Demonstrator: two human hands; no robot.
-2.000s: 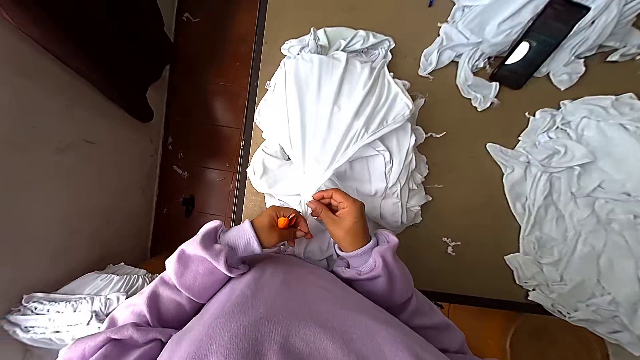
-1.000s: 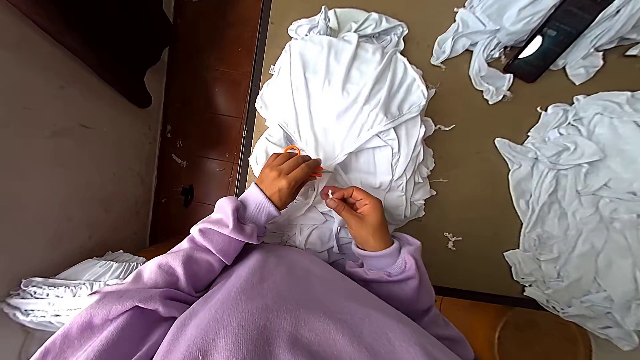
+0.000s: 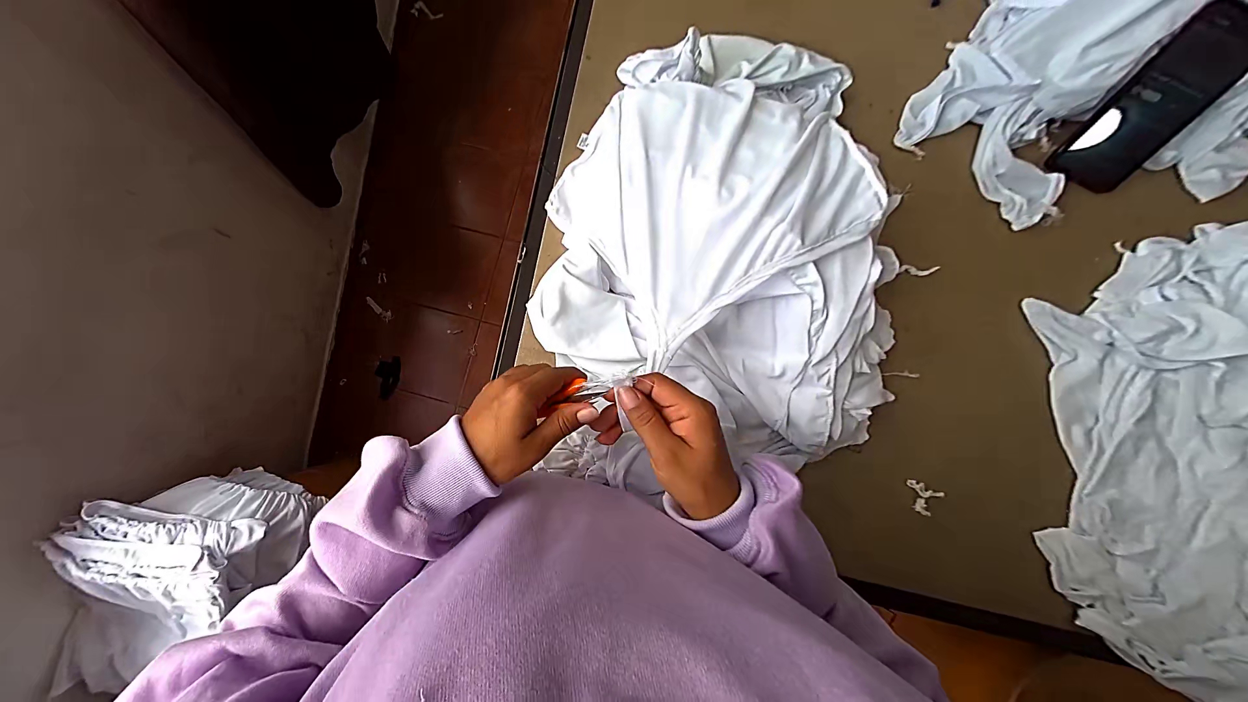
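White fabric garments (image 3: 721,195) lie in a heap at the table's near left part, their cloth gathered toward my hands. My left hand (image 3: 522,414) is closed on a small orange-handled cutting tool (image 3: 565,392), whose metal part points right at the gathered cloth. My right hand (image 3: 673,439) pinches the gathered end of the white garment between thumb and fingers, right beside the metal tip. The tool's exact kind is partly hidden by my fingers.
More white garments lie at the table's right (image 3: 1160,419) and upper right (image 3: 1033,88), with a black phone (image 3: 1150,97) on the latter. Thread scraps (image 3: 922,495) dot the brown table (image 3: 936,390). A stack of white cloth (image 3: 185,556) stands at lower left.
The orange-handled tool in my left hand now points at the pinched cloth; one second ago that hand lay over the gathered fabric, palm down. My hands have come together.
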